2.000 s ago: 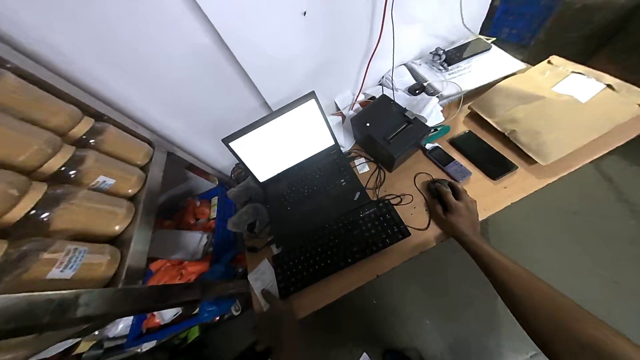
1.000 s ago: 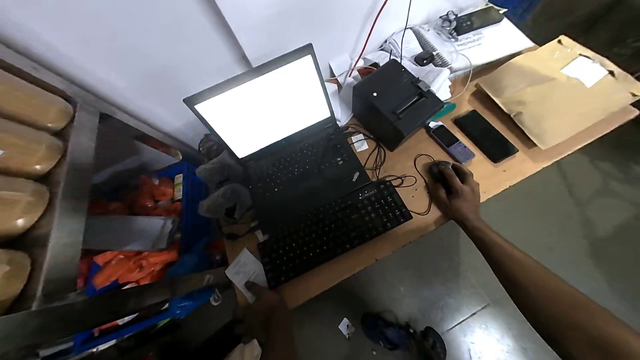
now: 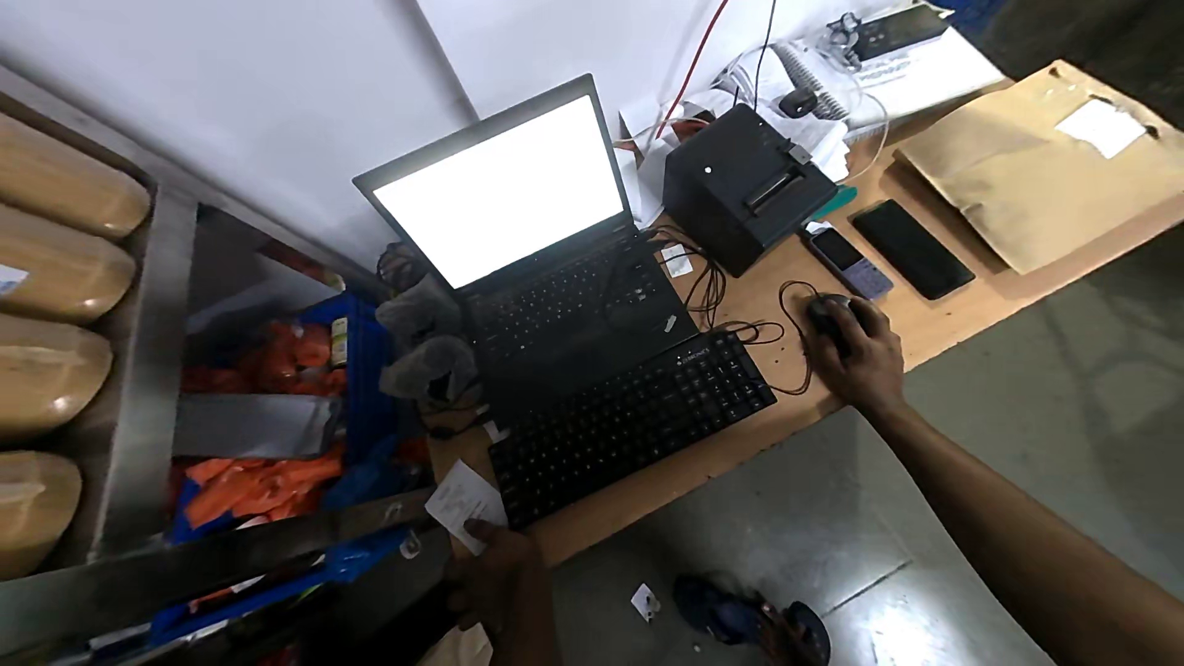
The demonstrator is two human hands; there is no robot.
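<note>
My right hand [image 3: 860,359] rests over a black computer mouse [image 3: 826,319] on the wooden desk [image 3: 638,490]. At the desk's left front corner, my left hand [image 3: 499,569] holds a small paper slip [image 3: 465,502] with its thumb on top. Between the hands lies a black keyboard [image 3: 629,425], slanted along the desk edge. Behind it stands an open black laptop [image 3: 564,324] with a bright white screen. A black label or receipt printer [image 3: 740,185] sits to its right. A keypad phone [image 3: 846,264] and a dark smartphone [image 3: 913,248] lie beyond the mouse.
A large brown envelope [image 3: 1036,176] covers the desk's right end. Cables [image 3: 710,291] tangle beside the laptop. A metal rack [image 3: 139,388] with brown-filled jars [image 3: 46,370] stands at left, near a blue crate [image 3: 365,370] of orange bags. Sandalled feet [image 3: 754,620] show on the floor.
My left hand, dim at the frame's bottom two seconds ago, now shows clearly at the paper slip. My right hand stays on the mouse. The view has shifted.
</note>
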